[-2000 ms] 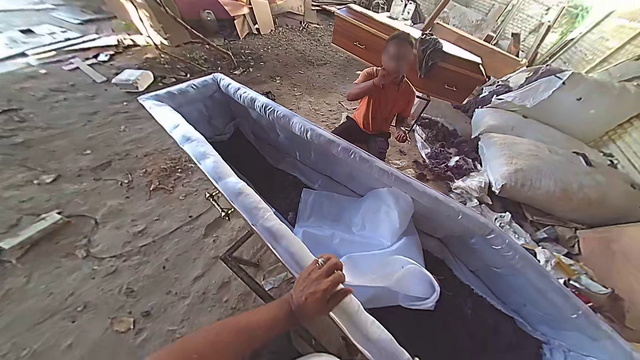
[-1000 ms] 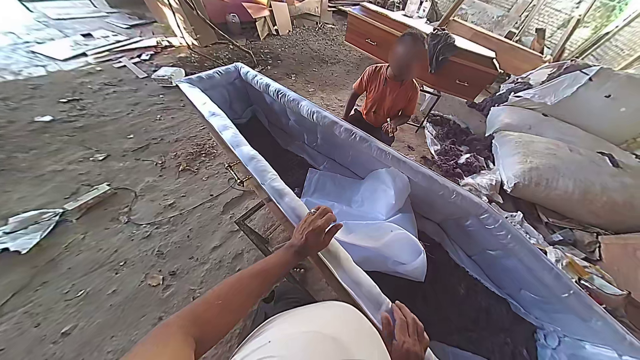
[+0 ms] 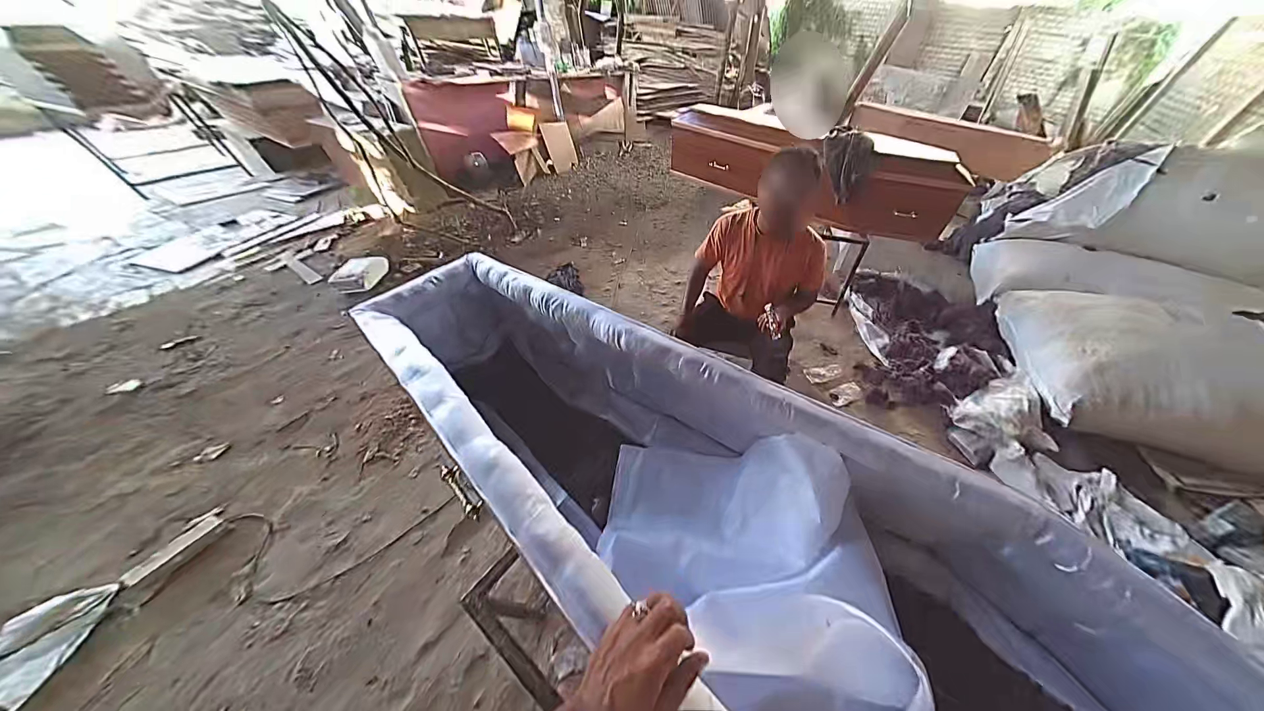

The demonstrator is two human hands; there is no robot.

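Note:
A long open coffin, lined with padded pale satin, stretches diagonally from the left centre to the lower right. My left hand, with a ring on one finger, is curled over its near padded rim at the bottom of the view. Just beyond my fingers, a loose white sheet of fabric or film lies bunched inside. Dark material covers the coffin floor on both sides of the sheet. My right hand is not in view.
A person in an orange shirt is beyond the coffin's far side. Behind them, a brown wooden coffin rests on a stand. Large stuffed sacks and scraps lie right. A metal support frame stands below the near rim; boards lie left.
My right hand, on the near rim one second ago, has left the view. My left hand remains at that rim. The view has tilted up, showing more of the yard.

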